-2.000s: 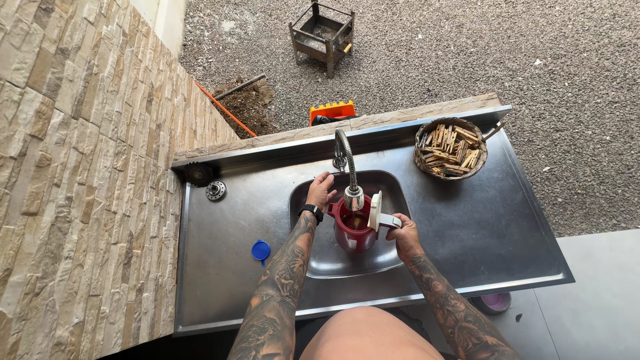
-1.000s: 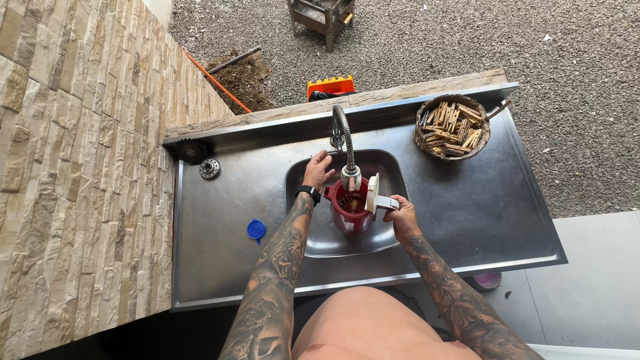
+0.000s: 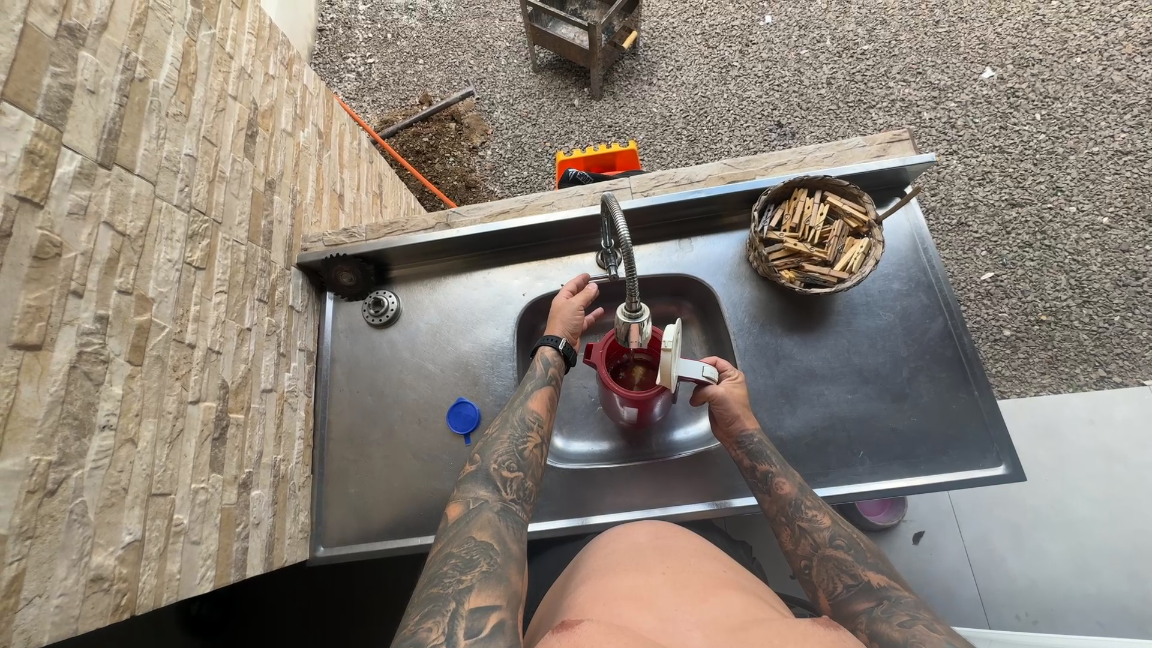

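A red kettle-like jug [image 3: 635, 400] sits under the spout of a chrome spring-neck faucet [image 3: 634, 317], inside the steel sink basin [image 3: 576, 443]. Liquid shows in its open top. My right hand [image 3: 725, 397] grips the jug's white handle [image 3: 697, 370], and a raised white lid [image 3: 669, 355] stands beside the opening. At the faucet's thin lever [image 3: 596, 280] is my left hand [image 3: 573, 310], fingers partly spread; whether it touches the lever is hard to tell. A thin stream seems to run from the spout into the jug.
A blue cap [image 3: 463, 416] lies left of the basin. Behind it are a metal drain strainer [image 3: 381, 308] and a dark toothed disc [image 3: 348, 276]. A wicker basket [image 3: 776, 270] of wooden clothespins stands at the back right. A stone-clad wall [image 3: 153, 315] borders the left side.
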